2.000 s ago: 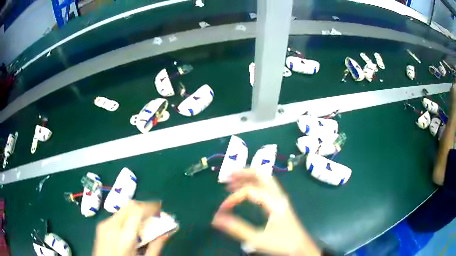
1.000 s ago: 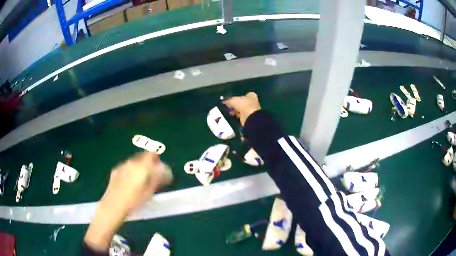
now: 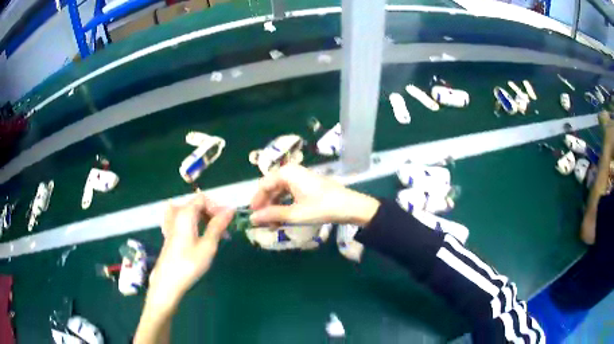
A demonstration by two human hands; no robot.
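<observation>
My left hand (image 3: 185, 245) and my right hand (image 3: 299, 198) meet over the near green strip beside the pale rail. A small green circuit board (image 3: 241, 220) is between their fingertips, with my right thumb and finger on it. Blur hides whether my left fingers grip anything. A white shell with blue marks (image 3: 289, 238) lies just below my right hand, partly covered by it. Another white shell (image 3: 349, 243) is beside it, near my right cuff.
The pale rail (image 3: 87, 225) and upright post (image 3: 360, 87) divide the near strip from the belt. White shells (image 3: 425, 179) are grouped right. An open shell with blue inside (image 3: 200, 161) lies beyond the rail. A small white part (image 3: 334, 326) lies near. Another person's arm (image 3: 596, 195) is far right.
My right hand has drawn back from the belt shell to the near strip, and my left hand has lowered beside it. An open shell now shows by the single flat strip's former place.
</observation>
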